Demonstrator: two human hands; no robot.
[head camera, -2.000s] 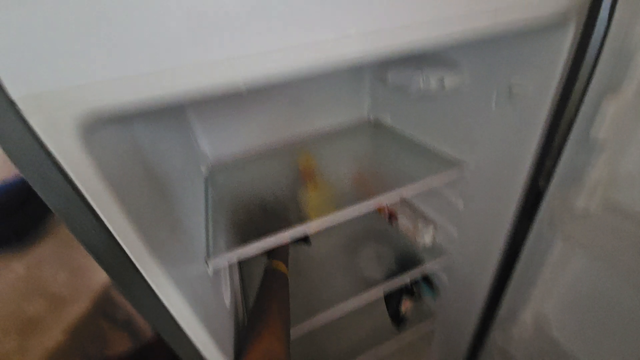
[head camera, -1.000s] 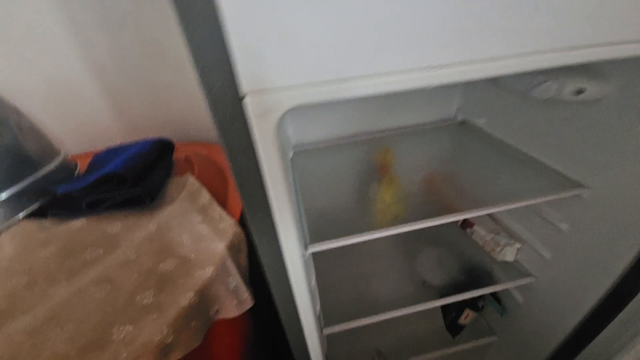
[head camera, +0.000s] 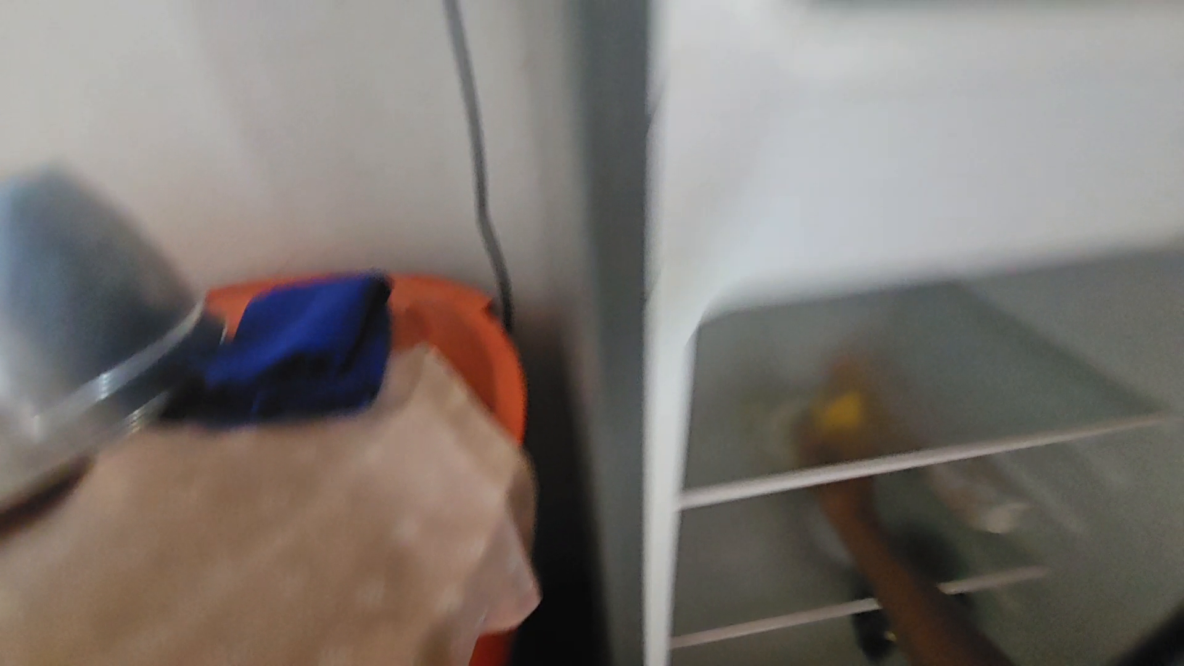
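Inside the refrigerator, my right hand (head camera: 844, 425) reaches in from the lower right, under the top glass shelf (head camera: 925, 458). It shows blurred through the cloudy glass. A yellow item (head camera: 840, 412) is at the hand and partly covered by it; whether the fingers grip it is unclear. My forearm passes in front of the lower shelf's edge (head camera: 777, 624). A pale packet (head camera: 985, 504) lies to the right of the arm, and a dark item (head camera: 871, 629) sits low beside it. My left hand is out of view.
Left of the refrigerator's side (head camera: 610, 277) stands an orange plastic tub (head camera: 495, 370). A tan patterned cloth (head camera: 277, 536) and a folded blue cloth (head camera: 310, 342) lie over it. A shiny metal vessel (head camera: 83, 296) is at the far left. A grey cable (head camera: 476, 157) hangs along the wall.
The view has swung left. My right hand, not visible a second ago, is now inside the refrigerator at the yellow item, which earlier showed uncovered through the glass.
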